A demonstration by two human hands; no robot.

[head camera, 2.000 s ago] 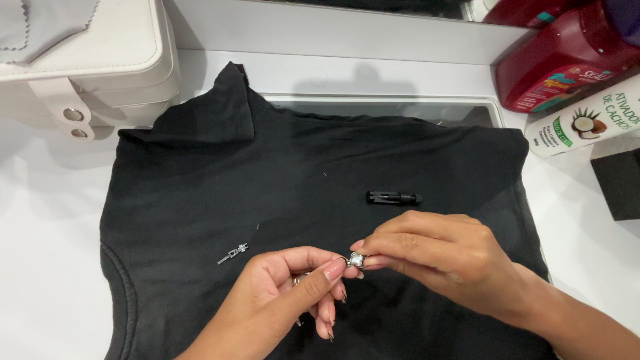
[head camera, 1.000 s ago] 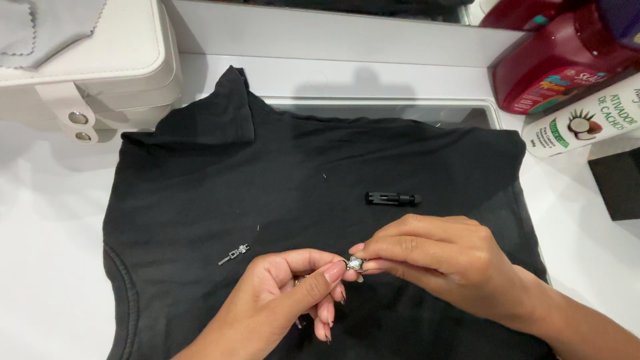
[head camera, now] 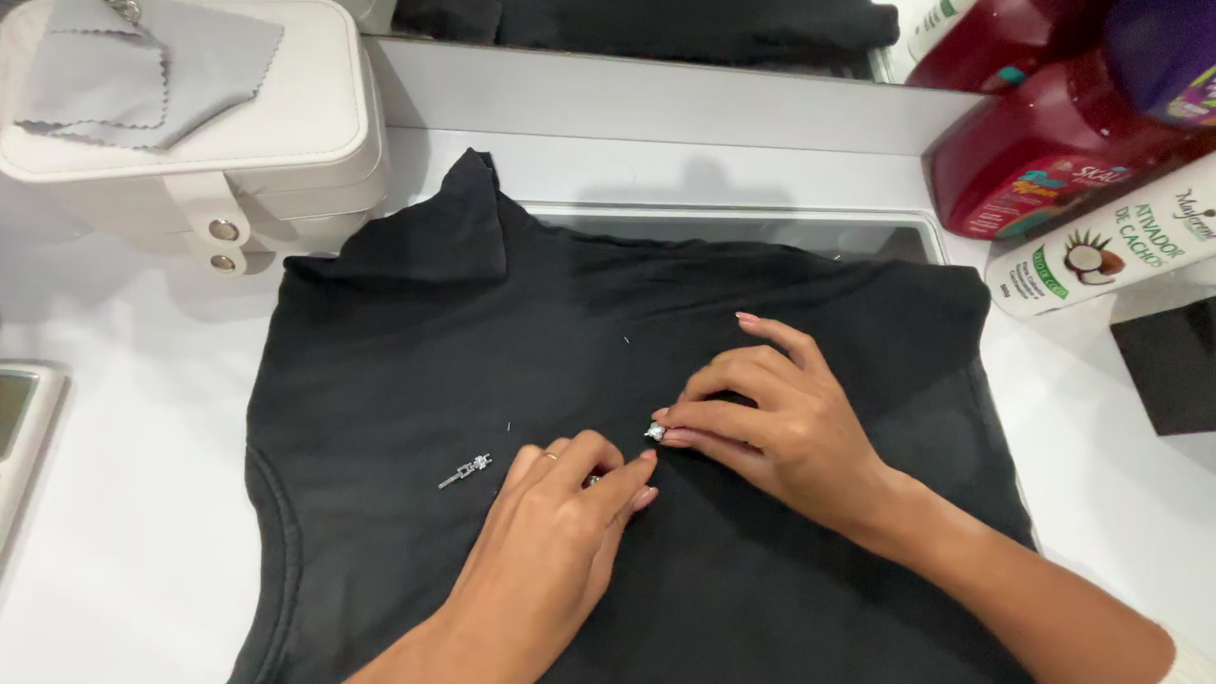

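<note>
Between the thumb and index finger of my right hand point(head camera: 774, 427) is a small silvery piece with a clear stone point(head camera: 655, 431), low over a black cloth garment point(head camera: 399, 380). My left hand point(head camera: 560, 522) rests on the cloth just left of it, fingers curled and fingertips close together; whether it grips something small is hidden. A gold-coloured ring point(head camera: 550, 457) is on one of its fingers. A short silvery jewelry part with stones point(head camera: 465, 470) lies on the cloth left of that hand. Two tiny pins point(head camera: 626, 339) lie farther up.
A white case point(head camera: 313, 195) with a grey polishing cloth point(head camera: 214, 66) stands at upper left. Dark red point(head camera: 1026, 171) and white bottles point(head camera: 1102, 247) stand at upper right, near a black box point(head camera: 1168, 366). A grey-screened device point(head camera: 28, 408) sits at the left edge. A mirror runs along the back.
My hands, earlier together at the stone piece, are now apart, lower on the cloth. The black tool that lay above my right hand no longer shows.
</note>
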